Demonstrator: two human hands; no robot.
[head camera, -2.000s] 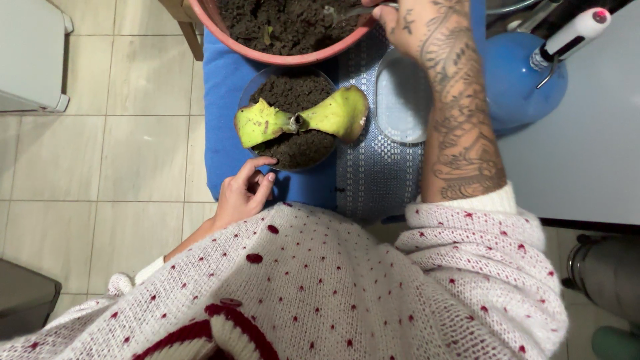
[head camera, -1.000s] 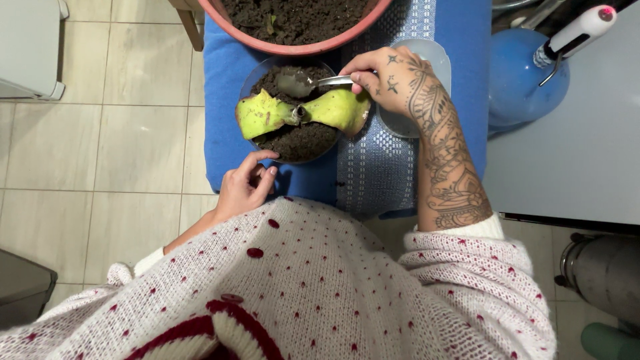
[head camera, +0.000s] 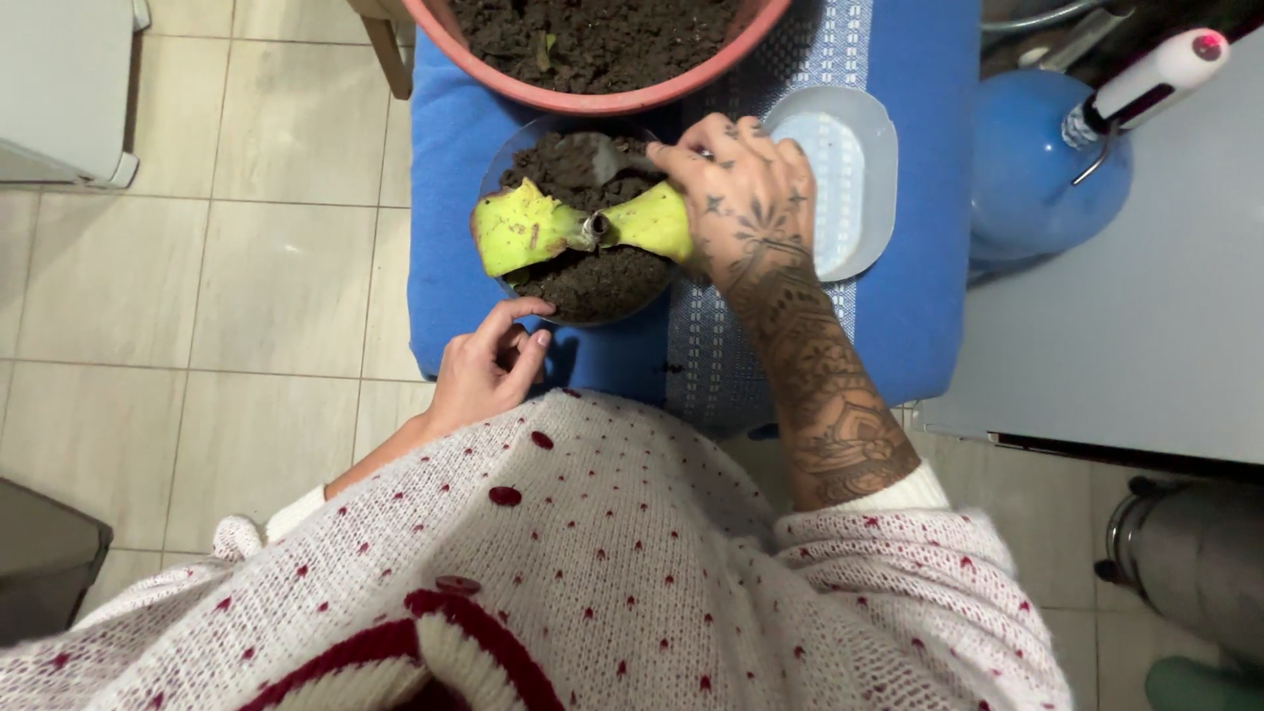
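A clear round pot full of dark soil holds a plant with two broad yellow-green leaves spreading from a short central stem. My right hand grips a metal spoon, its bowl on the soil behind the leaves; most of the handle is hidden by the fingers. At the pot's near edge, the index finger of my left hand touches the rim, its other fingers curled and holding nothing. Just behind the pot stands a large terracotta-coloured basin of soil.
A translucent plastic tray lies right of my right hand on the blue cloth. Farther right is a blue water jug with a white pump on top. A wooden leg shows at the back left.
My right hand has come from the large basin down to the clear pot with the spoon. My left hand has stayed at the pot's near rim.
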